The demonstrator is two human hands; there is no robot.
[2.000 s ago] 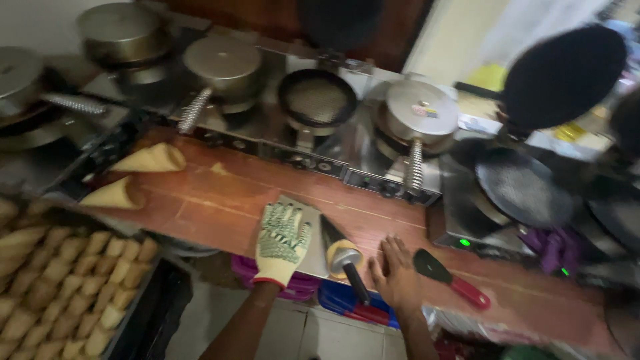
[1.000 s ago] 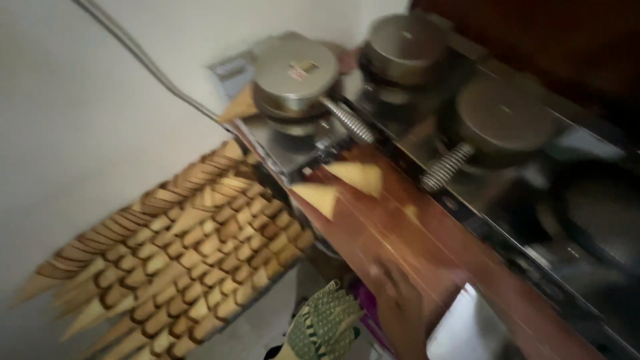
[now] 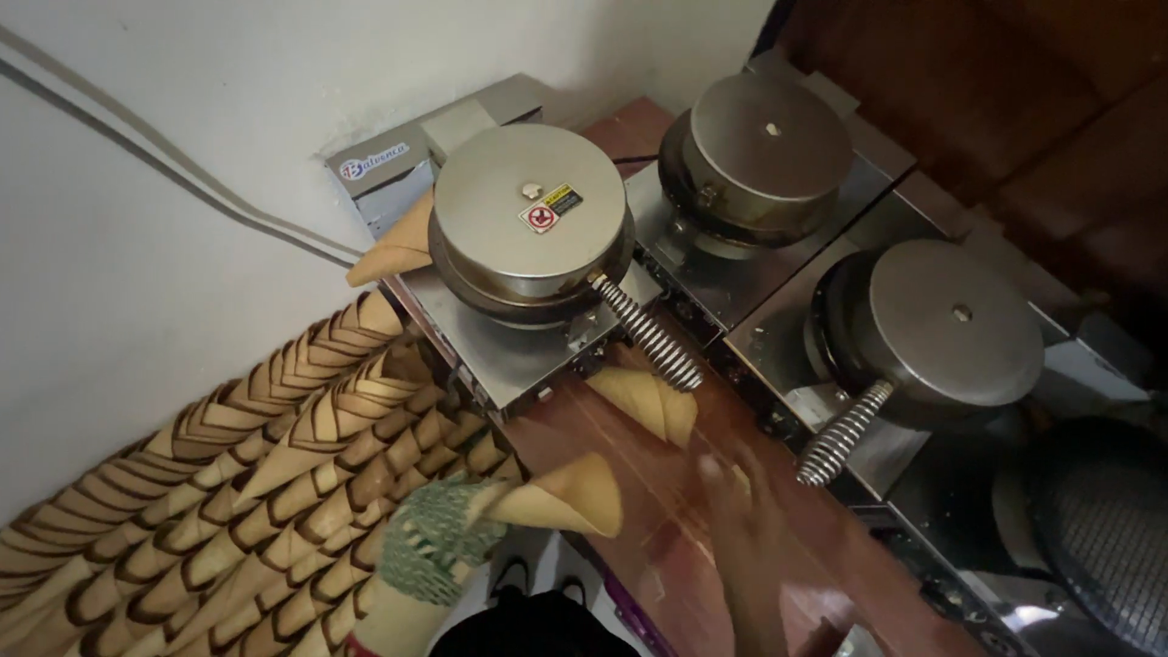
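My left hand (image 3: 436, 543), in a knitted glove with green dots, holds a rolled waffle cone (image 3: 570, 497) by its narrow end, with the wide mouth toward the right. My right hand (image 3: 744, 529) is bare and blurred over the reddish wooden counter (image 3: 671, 566); nothing shows in it, and its fingers are unclear. Another cone (image 3: 646, 401) lies on the counter by the spring handle of the nearest round waffle iron (image 3: 529, 205). Rows of nested cones (image 3: 301, 511) fill the lower left, beneath and beside my gloved hand.
More closed round irons, one behind (image 3: 771, 137) and one to the right (image 3: 954, 319), stand along the counter with spring handles jutting out. A dark iron plate (image 3: 1109, 538) is at the lower right. One cone (image 3: 397, 246) leans beside the nearest iron, near the wall and its cable (image 3: 173, 173).
The view has swung far left to the stacked cones. One of the two cones lying on the counter is now in my gloved left hand. The cone-shaped roller and red-handled spatula are out of view.
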